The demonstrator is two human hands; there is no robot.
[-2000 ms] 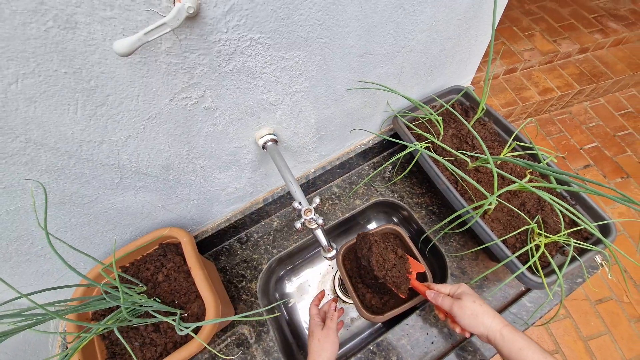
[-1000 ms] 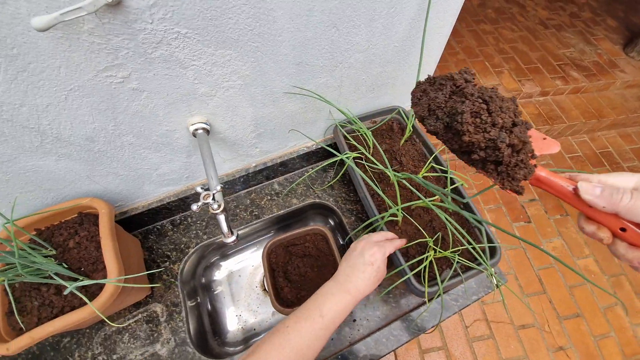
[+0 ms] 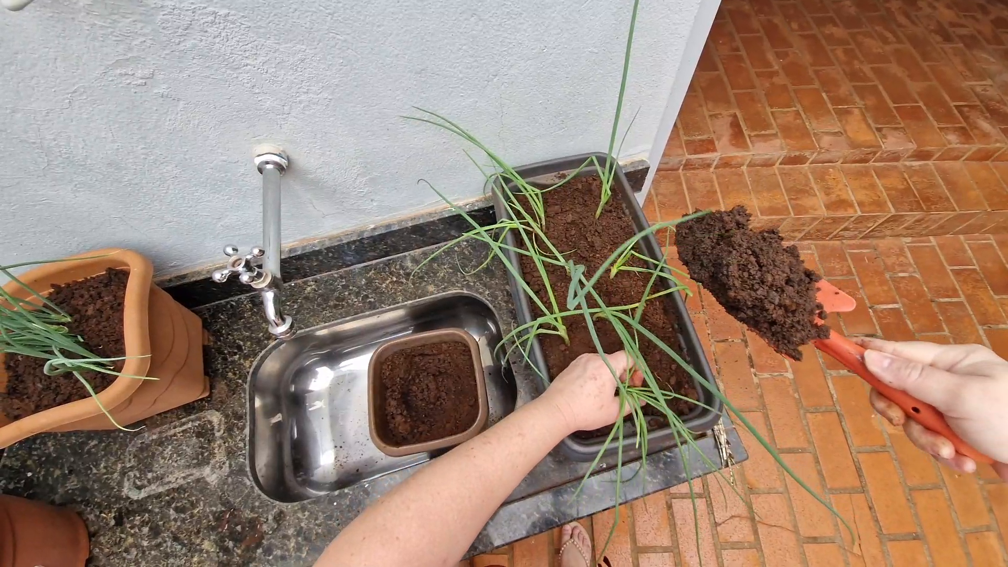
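My right hand [image 3: 937, 394] grips the handle of an orange hand trowel [image 3: 862, 354], its blade heaped with dark soil [image 3: 752, 279], to the right of the planter. My left hand [image 3: 594, 390] reaches into the long dark plastic planter [image 3: 516, 268], among the thin green leaves of onion-like plants [image 3: 571, 291]; leaves partly hide its fingertips, so whether they grip a stem cannot be told. A square brown pot [image 3: 378, 394] with soil stands in the steel sink [image 3: 315, 465], left of that hand.
A chrome tap [image 3: 272, 228] juts from the white wall over the sink. Terracotta-coloured pots [image 3: 169, 354] [image 3: 39, 531] stand at the left on the dark stone counter [image 3: 181, 472]. Orange brick paving [image 3: 835, 465] and a step lie at the right; a sandalled foot [image 3: 575, 543] shows below.
The heaped trowel has left the square pot and is now held up right of the planter. My left hand has moved from the sink into the planter's plants. The view has shifted right.
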